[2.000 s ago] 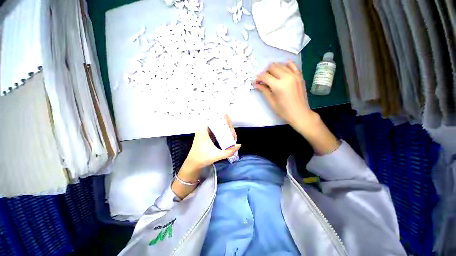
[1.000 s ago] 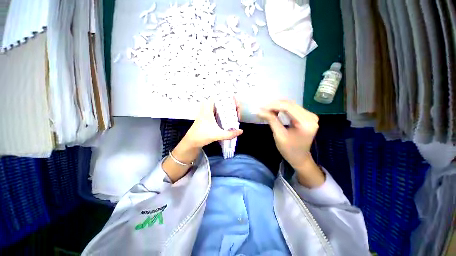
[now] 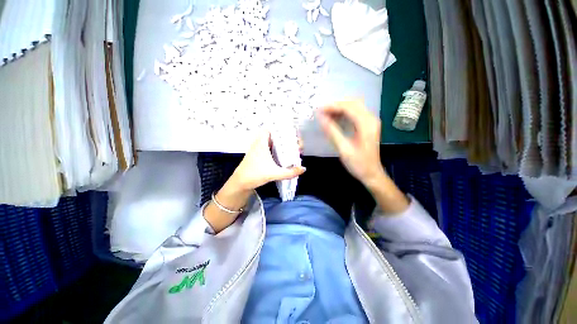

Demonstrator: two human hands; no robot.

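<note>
My left hand [image 3: 260, 166] grips a narrow white stack of parts [image 3: 286, 155] at the board's near edge, thumb across its near part. My right hand [image 3: 354, 136] is raised over the board's near right edge, blurred, thumb and index finger spread; I cannot tell whether a small piece is between the fingertips. A loose pile of small white pieces [image 3: 237, 76] lies on the pale work board [image 3: 155, 120]; the stack's far end overlaps the pile's near edge in view.
A white cloth wad [image 3: 362, 37] lies at the board's upper right. A small labelled bottle [image 3: 410, 107] stands or lies right of the board. Layered sheets [image 3: 82, 95] are at left, more sheet stacks [image 3: 487, 82] at right. Blue crates [image 3: 484, 221] flank me, with white sheeting [image 3: 155, 205] lower left.
Compared with one second ago, my right hand has moved slightly up and left towards the pile, its fingers more spread. My left hand still holds the stack.
</note>
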